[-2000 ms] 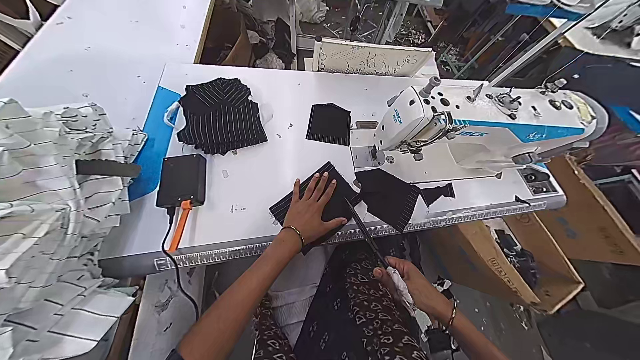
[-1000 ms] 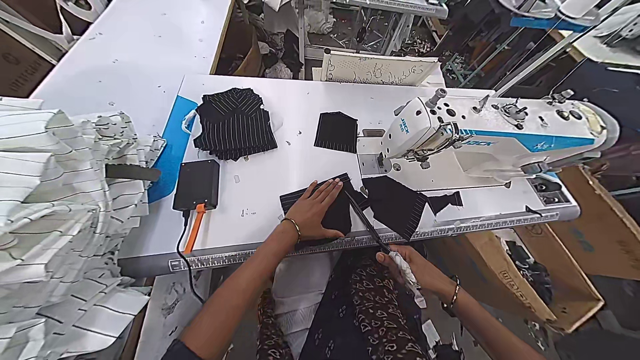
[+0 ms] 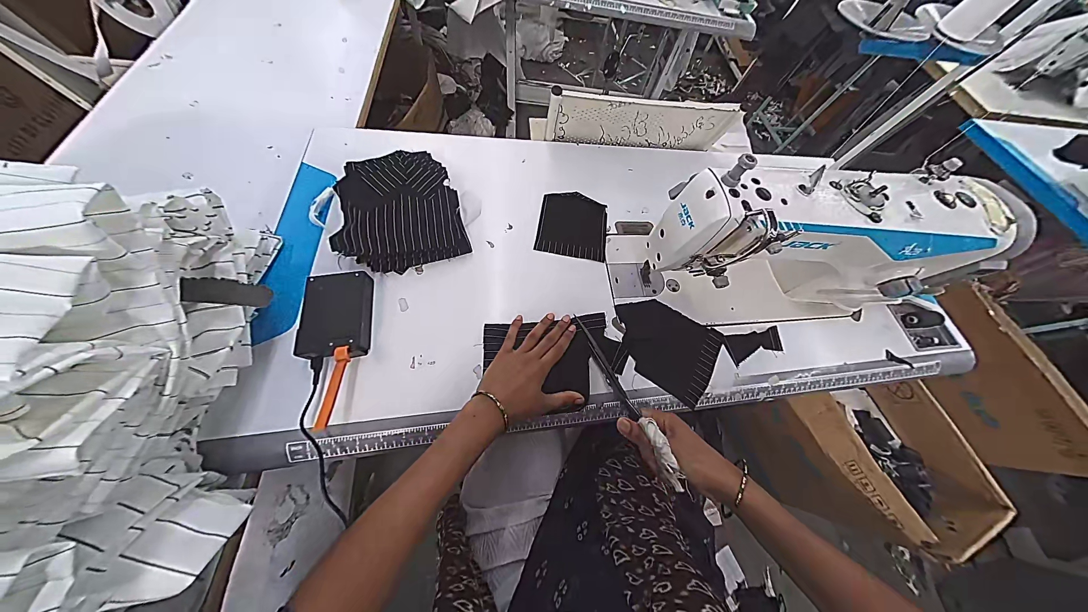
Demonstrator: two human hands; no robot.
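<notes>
My left hand (image 3: 529,372) lies flat with fingers spread on a black pinstriped fabric piece (image 3: 564,367) near the table's front edge. In my right hand (image 3: 667,446) are scissors (image 3: 618,387) with white wrapping round the handles, their blades lying over the right part of that piece. Just right of the blades rests another black striped fabric piece (image 3: 671,344), with a small black scrap (image 3: 753,343) beside it. A single black piece (image 3: 571,226) lies farther back, left of the sewing machine's needle area. A stack of black pinstriped pieces (image 3: 399,212) sits at the back left.
A white Jack sewing machine (image 3: 816,238) stands on the table's right side. A black box (image 3: 334,314) with an orange strip (image 3: 331,398) and a cable is at the left. White striped fabric (image 3: 102,365) is heaped at far left. Cardboard boxes (image 3: 960,476) stand below right.
The fabric piece under my left hand lies at a different angle than two seconds ago, its striped edge now along the back. My right hand has kept hold of the scissors.
</notes>
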